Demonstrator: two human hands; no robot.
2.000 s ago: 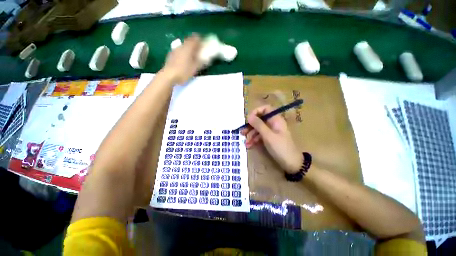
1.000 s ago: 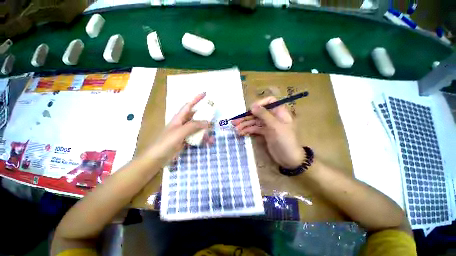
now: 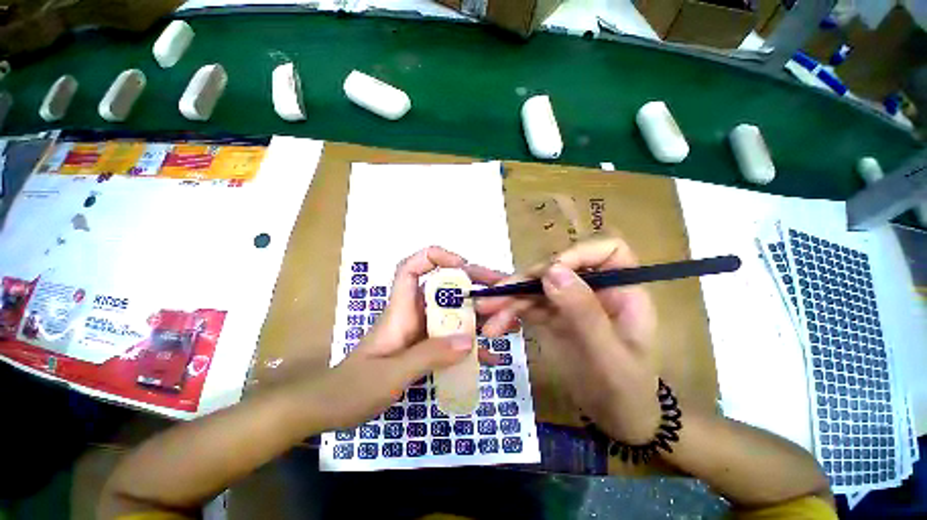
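My left hand (image 3: 402,345) holds a cream plastic housing (image 3: 456,381) upright over the sticker sheet (image 3: 427,208). The fingers wrap its upper part and the thumb lies across its middle. My right hand (image 3: 600,325) holds thin black tweezers (image 3: 651,273) like a pen. Their tips touch or nearly touch a dark label (image 3: 447,296) at the housing's far end; whether they still grip it I cannot tell. The sheet has rows of dark squares in its near part and is bare in its far part. Both hands hide some of the rows.
A green conveyor belt (image 3: 457,91) beyond the work surface carries several white housings (image 3: 377,94). Brown cardboard (image 3: 651,335) lies under the sheet. A printed poster sheet (image 3: 132,244) lies at left. Spare sticker sheets (image 3: 849,355) are stacked at right. Open cardboard boxes (image 3: 712,22) stand across the belt.
My left hand came back from the belt with a housing, which is now upright and steady over the sheet. My right hand brought the label on the tweezers to the housing's far end.
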